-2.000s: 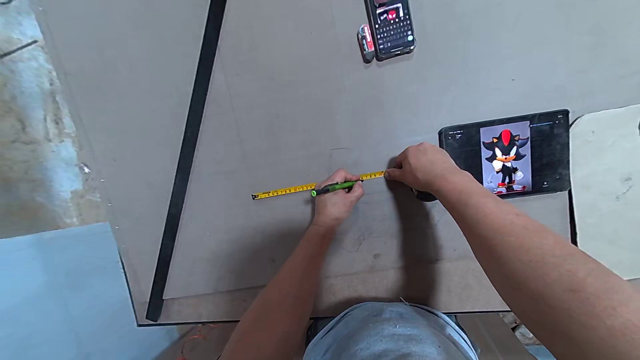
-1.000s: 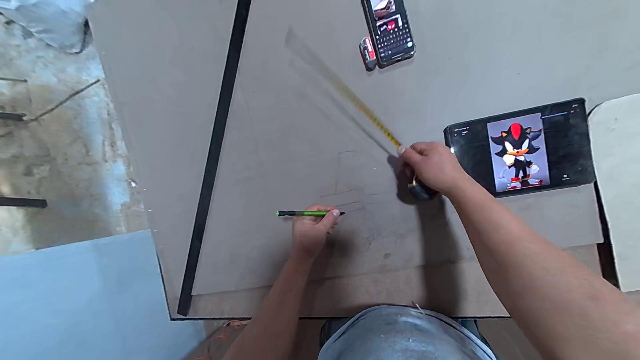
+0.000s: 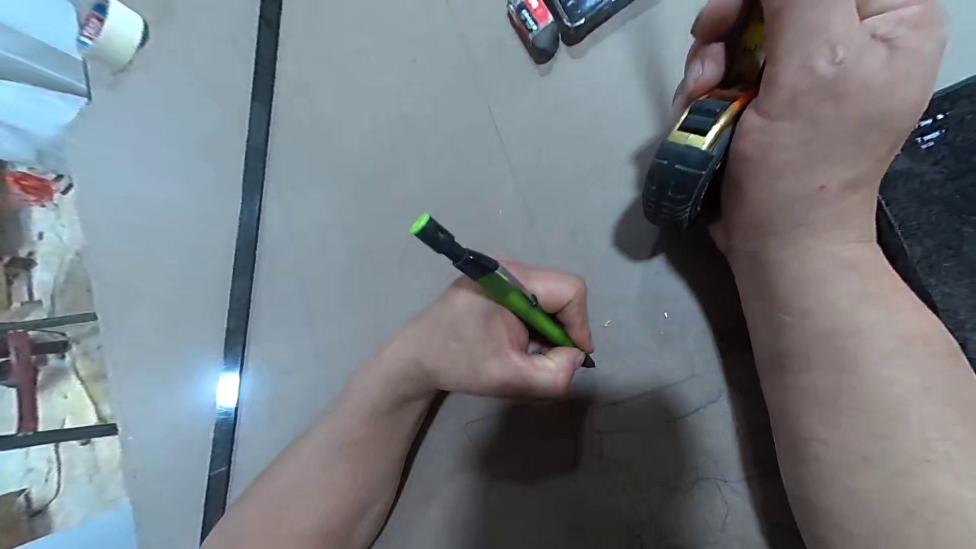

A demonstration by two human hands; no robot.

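My left hand [image 3: 507, 335] grips a green and black mechanical pencil [image 3: 518, 299], its dark tip low over the grey board [image 3: 366, 191]. Faint curved pencil lines run across the board below that hand. At the upper right my right hand [image 3: 808, 99] is closed around a tape measure [image 3: 690, 156] with a black and yellow case. The tape's blade cannot be made out.
A dark straight strip [image 3: 248, 206] runs down the board's left part. A red and grey object [image 3: 534, 27] lies beside a phone [image 3: 587, 11] at the top. A tape roll [image 3: 114, 34] is at the upper left. A dark tablet [image 3: 934, 206] lies partly behind my right arm.
The long yellow blade seen extended earlier no longer shows. My right hand has moved up the board with the tape measure. The pencil now points down to the right. The view is much closer.
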